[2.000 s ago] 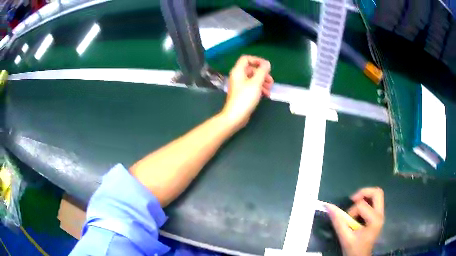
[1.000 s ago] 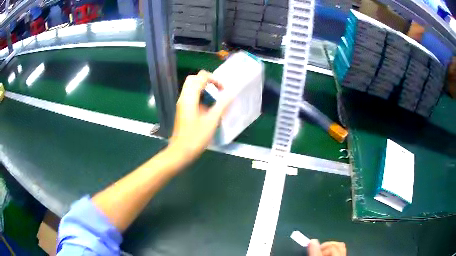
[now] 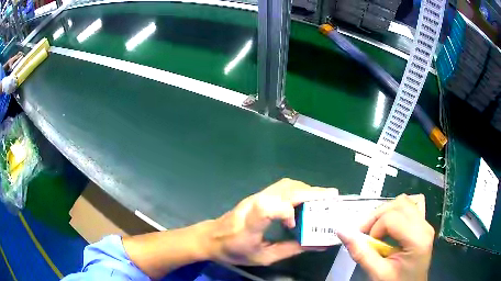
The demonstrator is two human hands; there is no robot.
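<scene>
My left hand (image 3: 263,222) grips a flat white product box (image 3: 318,224) by its teal left end. The box's narrow printed side, with a barcode, faces me. My right hand (image 3: 398,239) is at the box's right part, fingertips pressed on that side near the barcode. A yellow stick-like tool (image 3: 379,246) lies in its fingers, mostly hidden. Whether a label is under the fingertips cannot be seen. The label strip (image 3: 407,90), with rows of barcodes, hangs from above and passes behind the box; its lower part is bare white.
Another box (image 3: 483,197) lies on the green board at right, near stacked boxes (image 3: 467,60). A grey post (image 3: 272,60) stands at the bench edge. A dark blue tube (image 3: 379,71) crosses the shiny conveyor. Brown cardboard (image 3: 104,211) is at lower left. Another person's hand (image 3: 10,82) is at far left.
My left hand has brought the box from over the conveyor down to in front of me. My right hand has moved up to the box, and the small white label no longer shows.
</scene>
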